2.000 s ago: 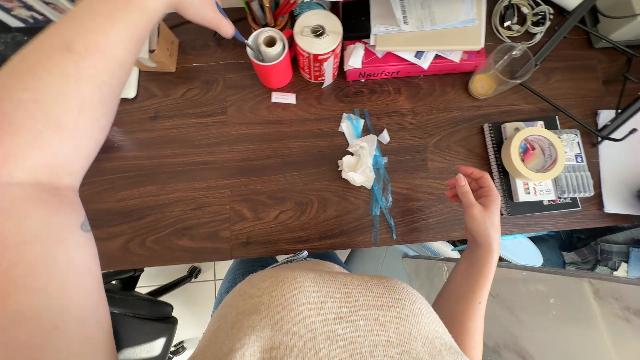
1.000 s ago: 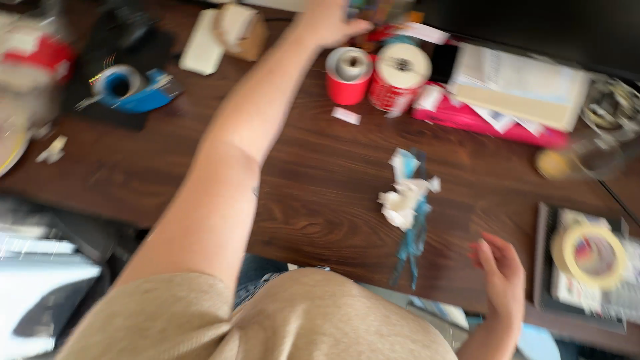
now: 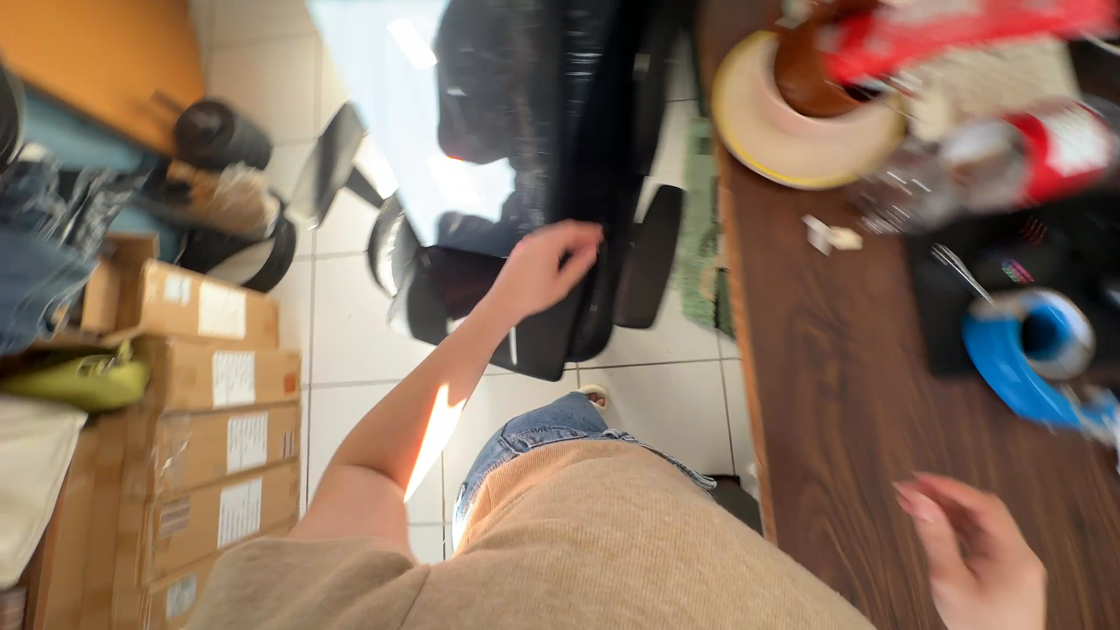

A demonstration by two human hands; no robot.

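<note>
My left hand [image 3: 547, 267], blurred, reaches out over a black office chair [image 3: 534, 341], fingers curled with a gap to the thumb; nothing shows in it, and whether it touches the chair I cannot tell. Low at the right, my right hand [image 3: 980, 547] is over the brown wooden desk [image 3: 831, 420], its fingers apart and empty. A roll of blue tape or film [image 3: 1006, 359] lies on a black mat above that hand. Small whitish scraps [image 3: 831, 236] are on the desk near its edge.
A white plate [image 3: 744, 114] with a brown cup [image 3: 818, 79] and a clear plastic bottle with a red label [image 3: 1024, 157] stand at the upper right. Several cardboard boxes [image 3: 219, 385] are stacked at the left. A black dumbbell [image 3: 219, 136] is beyond them, above the tiled floor [image 3: 350, 341].
The view has swung far to the left. My left hand, earlier by the pen holder at the desk's back, is now over the chair. My right hand remains over the desk.
</note>
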